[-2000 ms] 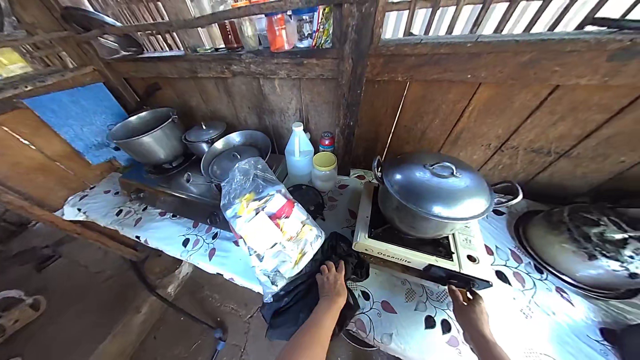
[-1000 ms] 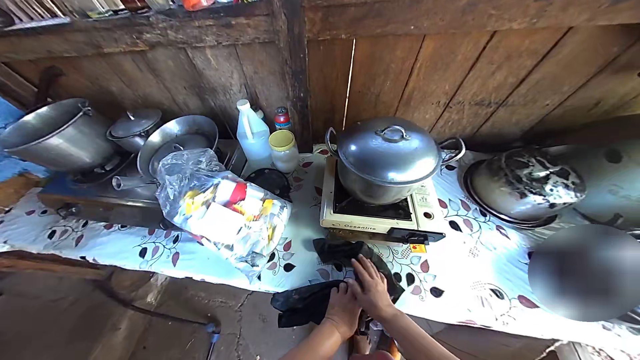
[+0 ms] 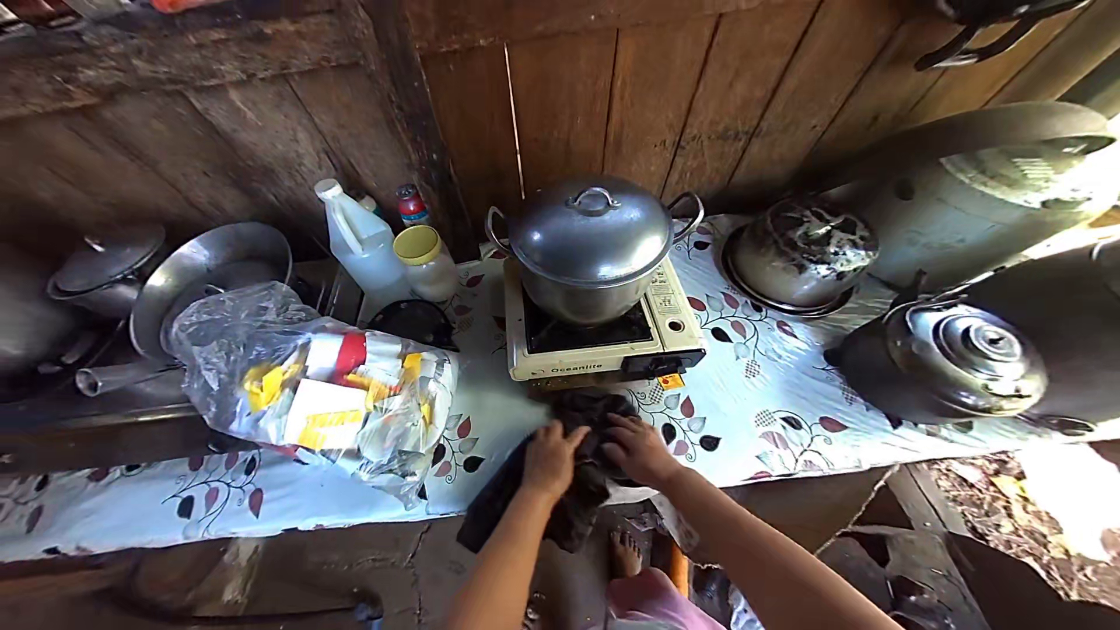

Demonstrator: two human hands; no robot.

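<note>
A crumpled black cloth or plastic bag [image 3: 582,490] lies at the table's front edge and hangs partly over it. My left hand [image 3: 553,457] grips its upper part, thumb toward the other hand. My right hand [image 3: 637,448] rests on its right part with bent fingers; whether it grips is hard to tell. Just behind stands an Oceanlite portable gas stove [image 3: 569,360] bearing a lidded metal pot [image 3: 591,236] with two loop handles. Left of my hands lies a clear plastic bag [image 3: 337,394] filled with white, yellow and red packets.
A translucent jug [image 3: 363,241] and a yellow-lidded jar [image 3: 427,262] stand at the wall. Metal pans [image 3: 214,262] are at left. A soot-marked pot [image 3: 803,254] and a kettle [image 3: 967,354] stand at right on the patterned tablecloth [image 3: 787,420].
My right hand has left the stove's front right corner and come to the black material beside my left hand. The view has shifted to the right.
</note>
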